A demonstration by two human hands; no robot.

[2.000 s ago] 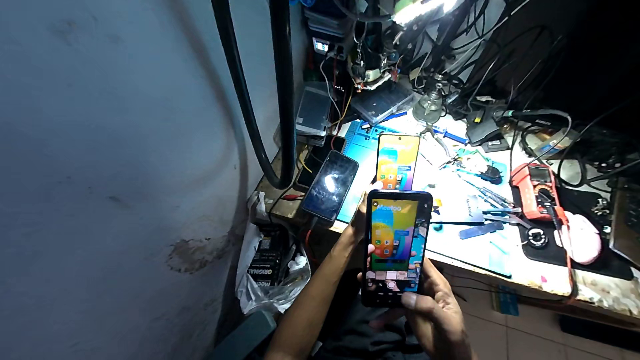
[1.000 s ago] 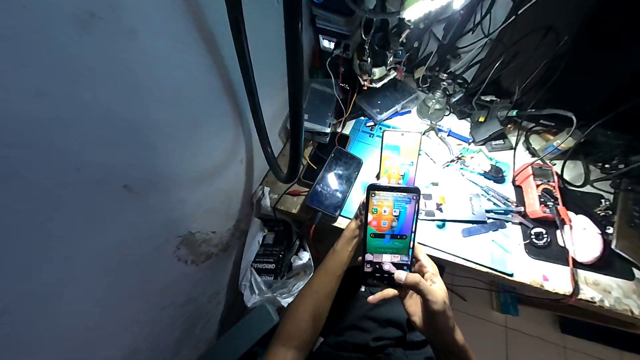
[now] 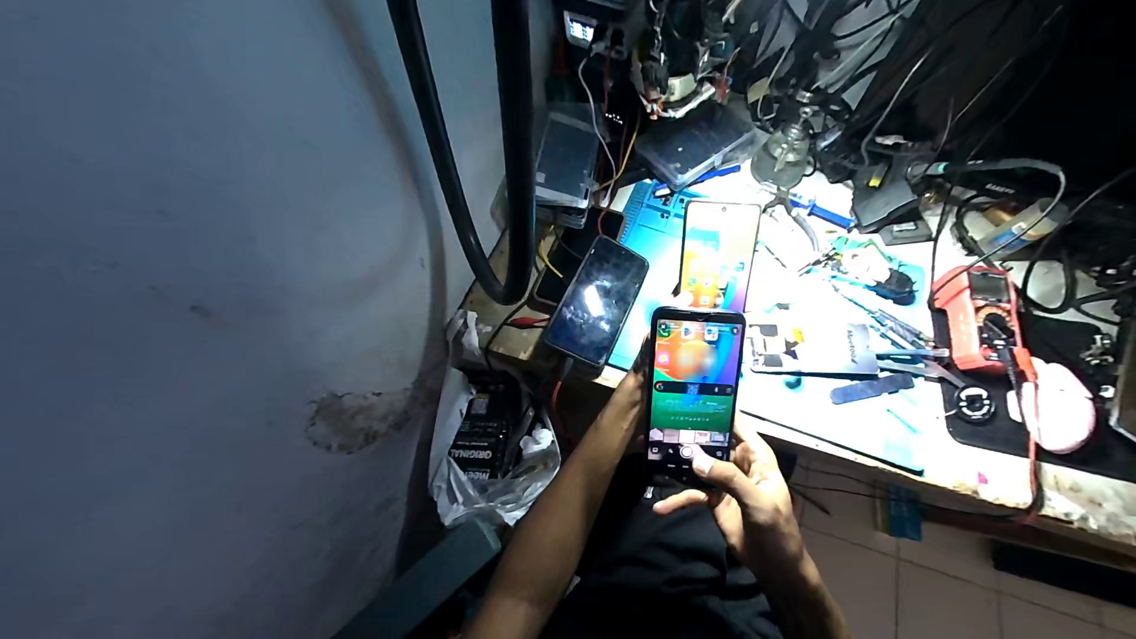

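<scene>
My right hand (image 3: 754,493) holds the lower end of a black smartphone (image 3: 696,390) upright, thumb on the lower part of its lit screen. That screen shows a camera-like view with coloured app icons. Just beyond it is a second lit smartphone (image 3: 721,240), its lower part hidden by the nearer one. My left hand (image 3: 635,386) reaches behind the nearer phone and is mostly hidden; a fingertip shows at the left edge of the farther phone, which it appears to hold. A dark smartphone (image 3: 597,302) lies left of both, on the bench edge.
On the bench are a blue mat (image 3: 652,217), an opened phone part (image 3: 812,348), tweezers and small tools, a red multimeter (image 3: 979,311) and a glass jar (image 3: 783,155). A plastic bag (image 3: 497,497) of boxes hangs at the left, by the wall. Black tubes (image 3: 513,160) hang above.
The picture on the nearer phone's screen has changed from a mostly yellow view to orange and green. My right thumb has moved up over the lower screen. The view has shifted slightly.
</scene>
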